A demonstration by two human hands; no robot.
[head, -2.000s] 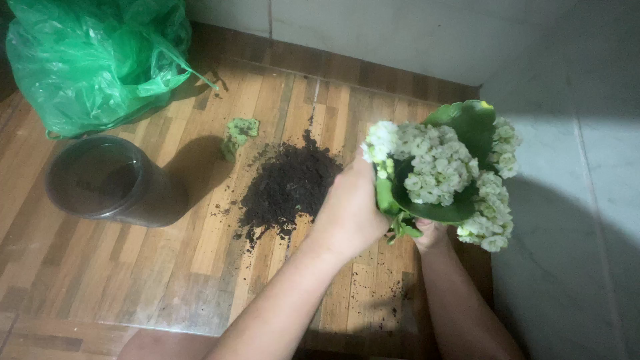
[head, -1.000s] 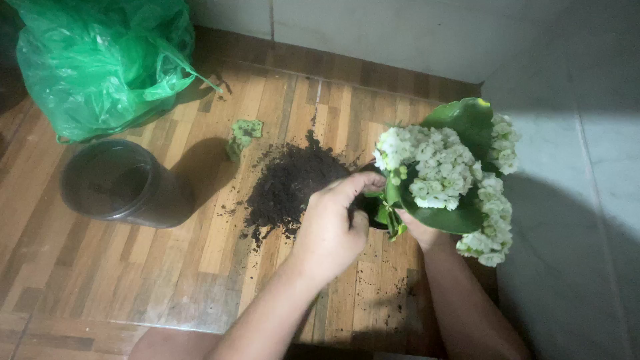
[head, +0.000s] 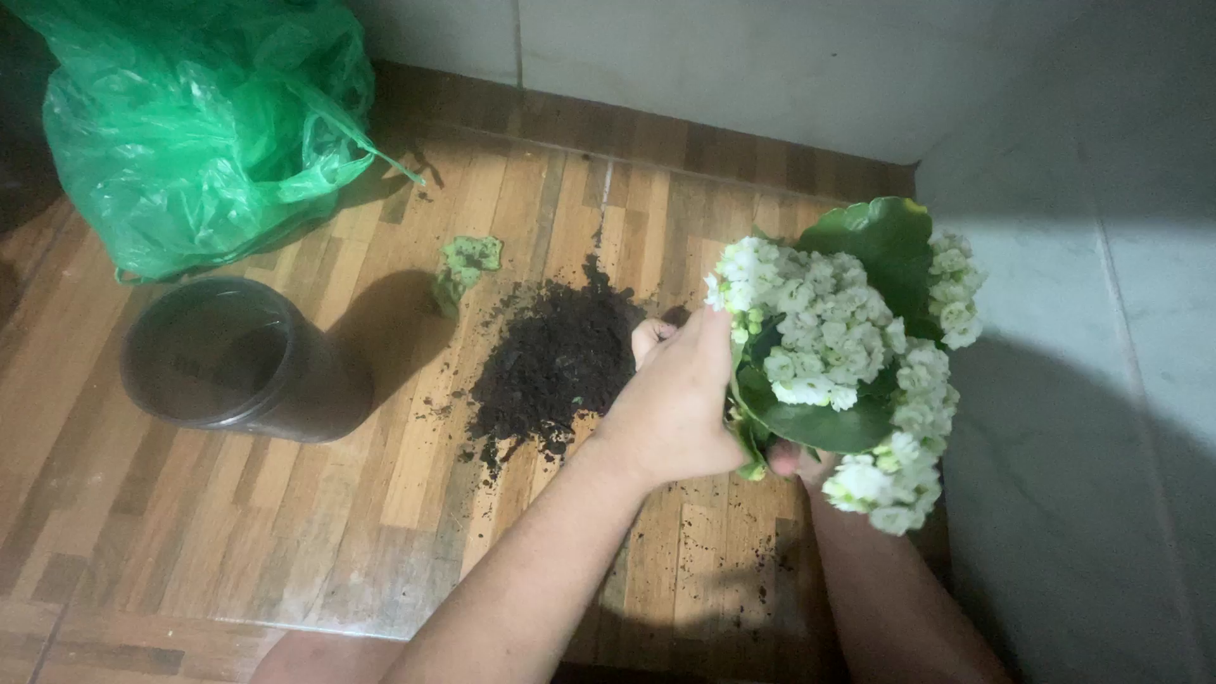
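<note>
A potted-type plant with white double flowers point(head: 826, 323) and broad green leaves point(head: 879, 256) leans at the right, over my two hands. My left hand point(head: 679, 399) is at the left side of its base, fingers curled near the stems; what lies in the fingers is hidden. Under the leaves my right hand point(head: 803, 463) supports the plant from below, mostly covered by foliage. A heap of dark soil point(head: 560, 356) lies on the wood-patterned floor just left of my left hand. The root end of the plant cannot be seen.
A dark translucent plastic pot point(head: 332, 394) stands on the floor at the left. Behind it is a green plastic bag point(head: 209, 142). A pale green withered leaf point(head: 467, 261) lies between bag and soil. Tiled walls point(head: 684, 66) border the floor behind and at the right.
My left hand moved away from the plant's flowers toward its base, then back up against the flower heads. The plant has stayed nearly in place.
</note>
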